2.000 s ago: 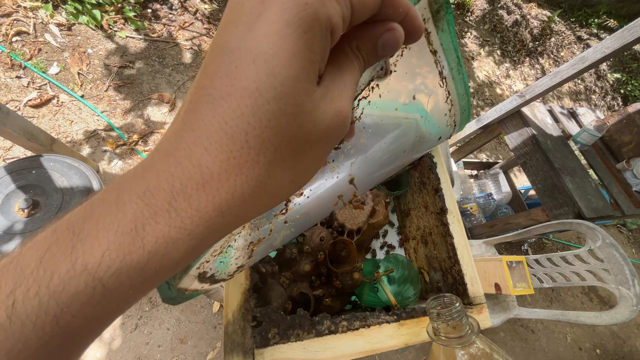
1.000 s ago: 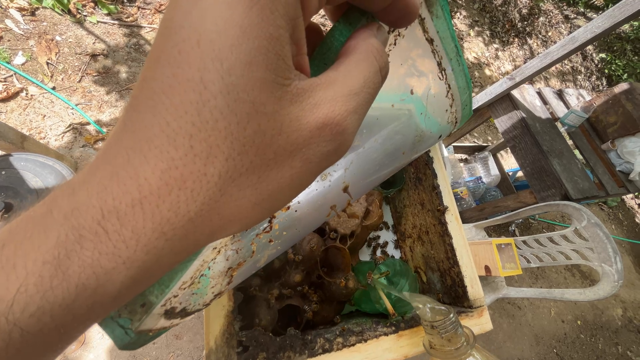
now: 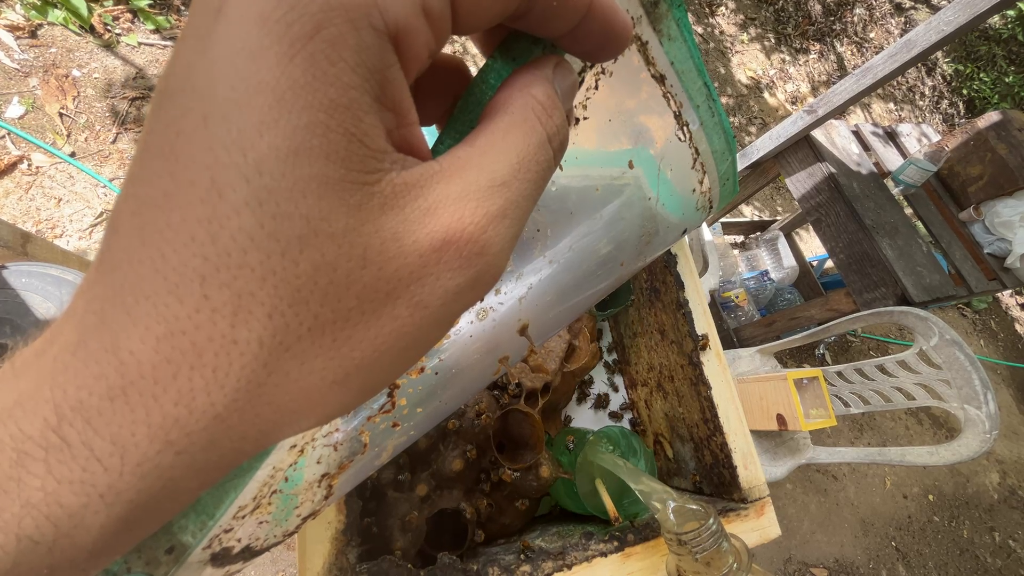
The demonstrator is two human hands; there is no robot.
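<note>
My left hand (image 3: 344, 184) pinches the green edge of a clear plastic sheet (image 3: 560, 264) smeared with brown residue, which curls up over an open wooden hive box (image 3: 672, 376). Inside the box lie brown wax pots (image 3: 516, 436) and several bees (image 3: 600, 400) on a white surface. A green plastic piece (image 3: 604, 472), apparently a bottle base, sits beside the pots with a small stick in it. Liquid runs from the mouth of a clear bottle (image 3: 704, 544) at the bottom edge onto the green piece. My right hand is not visible.
Right of the box stands a white plastic chair (image 3: 888, 320) with a small wooden box with a yellow frame (image 3: 788, 400) by it. Behind are a weathered wooden bench (image 3: 872, 208) and plastic bottles (image 3: 756, 280). A round grey lid (image 3: 36, 292) is at the far left.
The bottle at the bottom has tipped toward the green piece, and liquid now runs from its mouth. My left hand still holds up the sheet. The view has come nearer the box.
</note>
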